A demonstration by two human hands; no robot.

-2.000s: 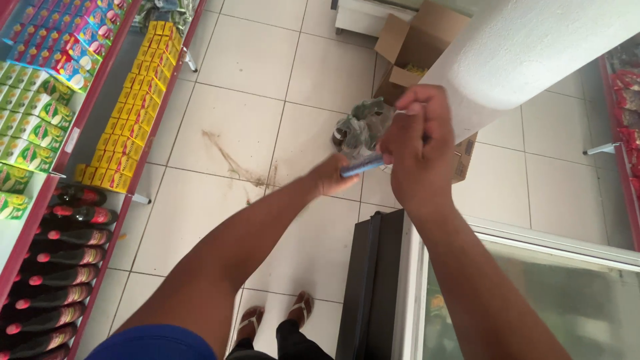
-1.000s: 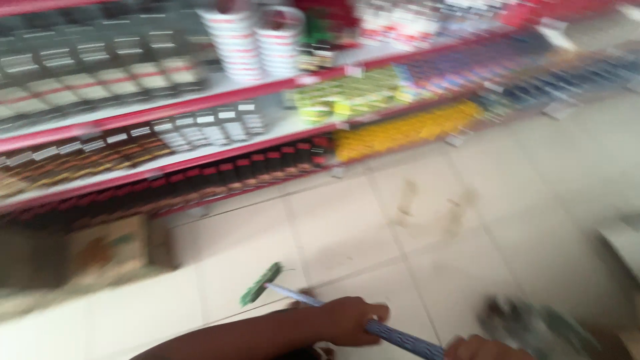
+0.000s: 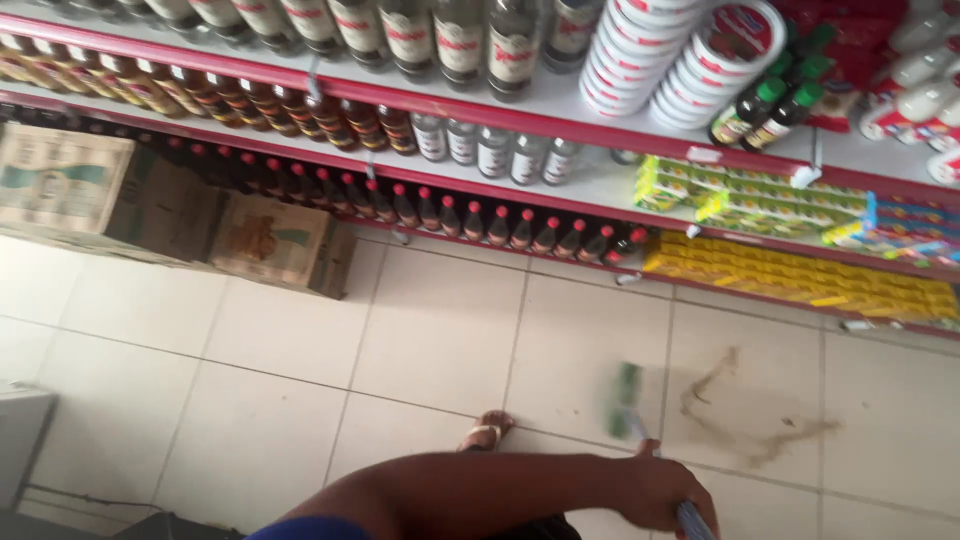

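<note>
My left hand (image 3: 664,491) is closed around the blue-grey handle (image 3: 694,519) of a broom, low on the right side of the view. The broom's green head (image 3: 624,397), blurred, is at the floor just beyond the hand. A brownish smear of dirt (image 3: 765,450) lies on the tiles to the right of the head, with a small dark bit (image 3: 787,422) near it. My right hand is outside the view. My sandalled foot (image 3: 491,427) shows left of the broom head.
Red-edged shelves (image 3: 480,176) with bottles, tubs and packets run across the top. Yellow boxes (image 3: 795,277) fill the lowest shelf at the right. Cardboard boxes (image 3: 262,240) stand on the floor at the left. A grey cabinet edge (image 3: 26,442) and a cable (image 3: 90,495) are at lower left.
The view has swung from the aisle to the shelves. One second ago both hands were in view on the handle; now only the left shows. The broom head now appears closer to the smear.
</note>
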